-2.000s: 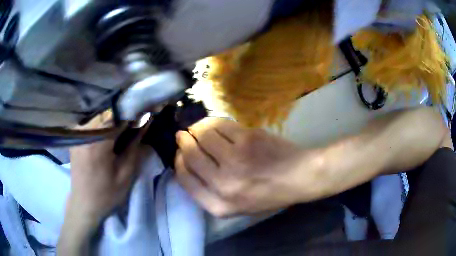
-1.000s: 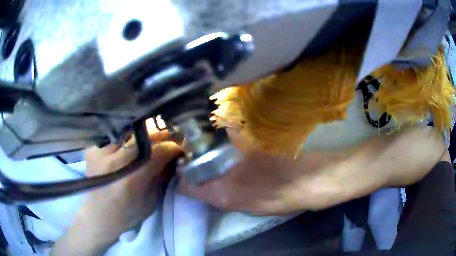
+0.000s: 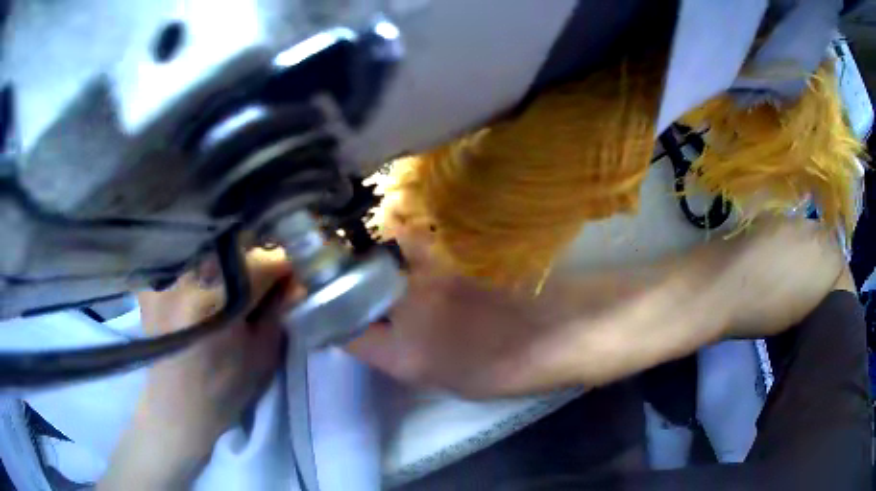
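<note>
A pale garment panel (image 3: 336, 422) with a narrow dark-edged strip hangs down between my hands over the table's front edge. My left hand (image 3: 211, 336) is at the left, its fingers partly hidden under the sewing machine head (image 3: 432, 67). My right hand (image 3: 461, 326) is blurred and lies at the needle area; its fingertips are behind the round silver knob (image 3: 351, 302). The needle and the fingers' hold on the cloth are hidden. A bit of black cloth may show near the fingertips, but it is too blurred to tell.
Yellow-orange thread tassels (image 3: 538, 182) hang from the machine head above my right hand. Black looped scissor handles (image 3: 706, 206) lie on the pale table (image 3: 615, 240). A curved dark bar (image 3: 144, 350) crosses over my left wrist. Pale and dark cloth (image 3: 725, 403) lies below right.
Over two seconds the view shifts, so the machine head and knob cover more of my fingers. My right hand now lies flatter, and the black cloth seen earlier between my hands is mostly hidden.
</note>
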